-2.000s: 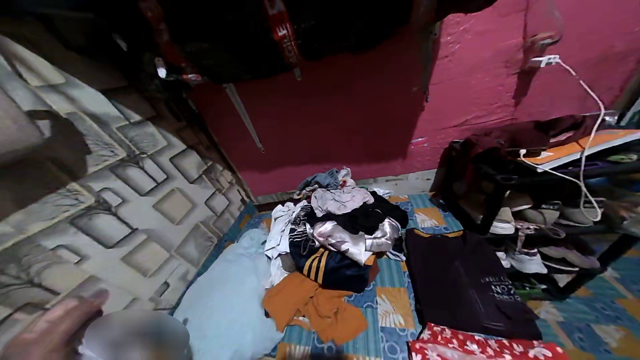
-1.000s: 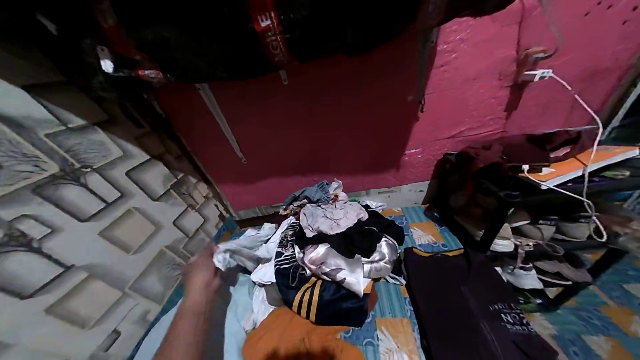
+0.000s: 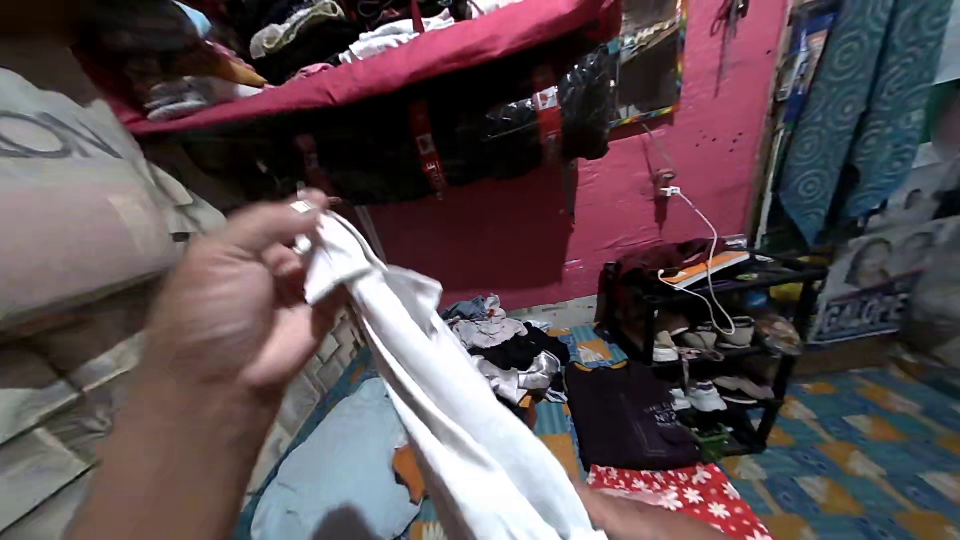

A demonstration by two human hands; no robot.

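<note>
A white cloth garment (image 3: 450,375) hangs stretched between my two hands, raised above the floor. My left hand (image 3: 247,292) pinches its upper end at the left of the view. My right hand (image 3: 645,514) is at the lower edge, mostly out of frame, by the garment's lower end; its fingers are hidden. Behind the cloth lies a heap of crumpled clothes (image 3: 510,341) on the patterned floor. A light blue cloth (image 3: 337,465) is spread to its left. Right of the heap lie a dark shirt (image 3: 626,416) and a red floral cloth (image 3: 694,499).
A black shoe rack (image 3: 780,360) with shoes and a white cable stands against the pink wall (image 3: 472,240). Overhead at the left runs a shelf with a red cloth edge (image 3: 360,75), clothes piled on it. A patterned wall with a bulky pale bag (image 3: 82,195) borders the left side.
The left hand, at the heap's left edge a second ago with a whitish cloth, is now raised with a white garment. The right hand has come into view. The view has tilted up and right.
</note>
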